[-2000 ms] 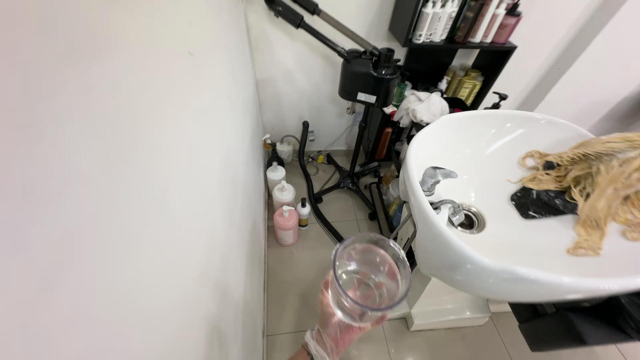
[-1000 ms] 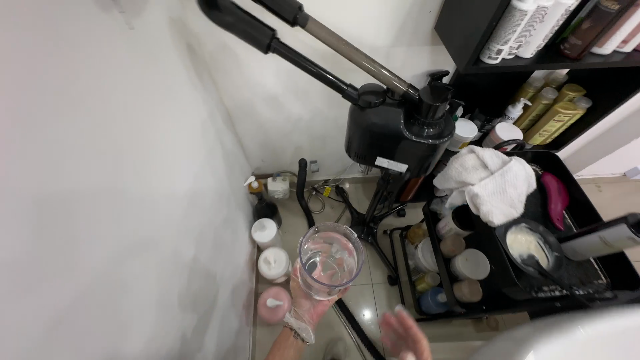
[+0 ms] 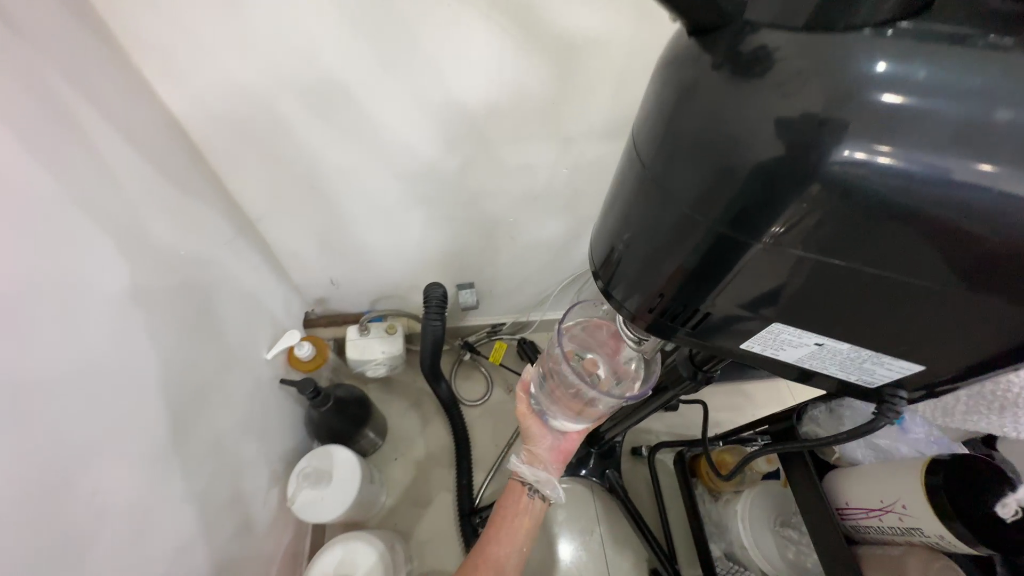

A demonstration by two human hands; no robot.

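Observation:
My left hand (image 3: 552,436) is closed around a clear plastic container (image 3: 596,364), supporting it from below and the side. Clear liquid appears to be inside. The container's open top is tilted beside a metal fitting (image 3: 638,336) under the large black housing (image 3: 808,192) of a stand-mounted salon machine; its right rim overlaps the fitting's area. Whether they touch, I cannot tell. A clear plastic glove cuff (image 3: 536,478) shows at the wrist. My right hand is out of view.
At left on the floor are a black pump bottle (image 3: 346,418), an amber one (image 3: 308,353) and white containers (image 3: 334,484). A black corrugated hose (image 3: 448,400) stands beside cables. A loaded black trolley (image 3: 816,504) is at lower right, near the machine's stand (image 3: 596,464).
The view has moved much closer to the black machine. My left hand has brought the clear container up to the housing's underside. My right hand, seen a second ago, has left the view.

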